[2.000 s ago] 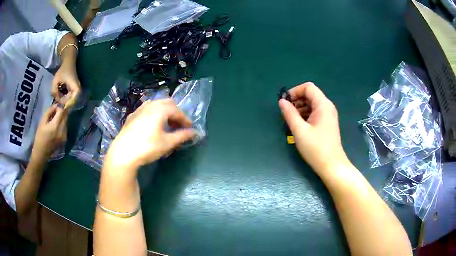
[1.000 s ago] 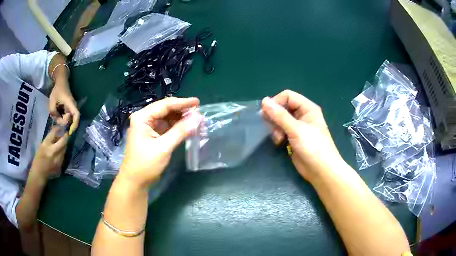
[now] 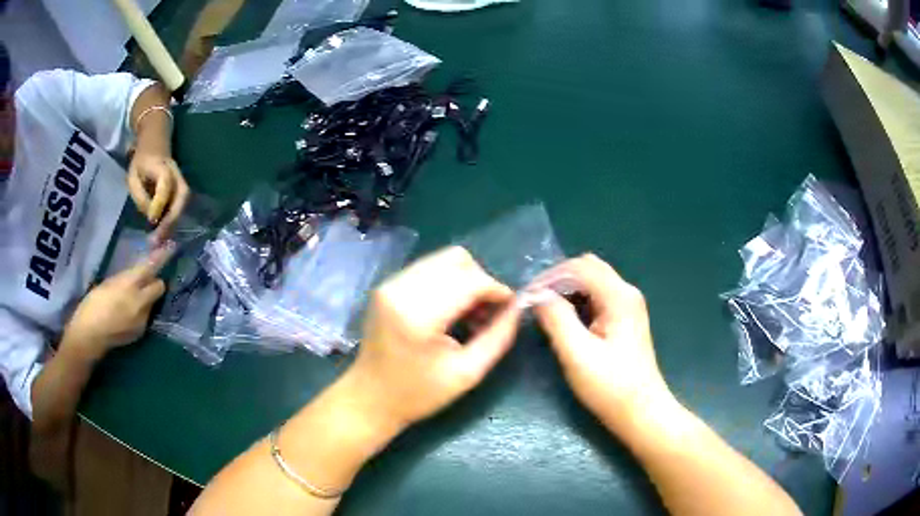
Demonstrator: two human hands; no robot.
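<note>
A clear zip-lock bag is held in front of me, its mouth edge pinched between both hands and its body pointing away from me. My left hand grips the mouth from the left, my right hand from the right, fingertips almost touching. A cable is not visible in the bag; the fingers hide part of it. A loose pile of black USB cables lies at the upper left, with flat empty bags on it and more empty bags below it.
A shiny pile of bagged cables lies at the right, beside a long yellowish-grey box. At the left, another worker in a white shirt has both hands over the green table, near flat bags.
A bag left the pile in my left hand and came between both hands. It has since turned to point away, and my hands have drawn together at its mouth.
</note>
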